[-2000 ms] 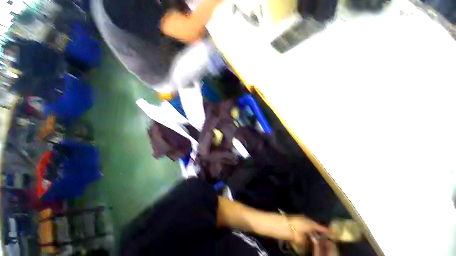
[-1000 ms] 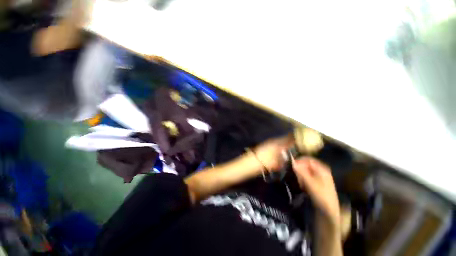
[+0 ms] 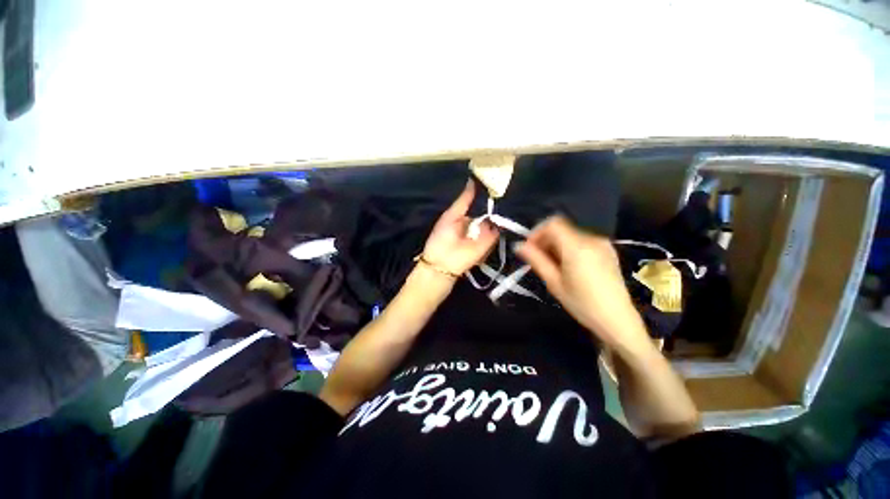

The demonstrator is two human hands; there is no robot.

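Observation:
A black bundle of cut pieces (image 3: 390,244) lies on my lap below the table edge, merging with my black shirt. A thin white tie (image 3: 507,224) is looped over it, with a yellow-tan ticket (image 3: 494,173) at its upper end. My left hand (image 3: 464,237) is at the tie below the ticket, its fingers on the white strip. My right hand (image 3: 574,263) is slightly blurred and grips the tie's other side. A second tan ticket (image 3: 664,285) with a white cord lies to the right on black material.
The white table (image 3: 439,88) spans the top. An open brown carton (image 3: 839,292) with pale tape stands at right. Dark brown-purple pieces (image 3: 234,273) and broad white strips (image 3: 161,310) are heaped at left. A seated person's grey clothing (image 3: 73,283) shows at far left.
The view has swung right and steadied, bringing the carton fully in. Both hands are now around the white tie, with my right hand slightly apart from the left.

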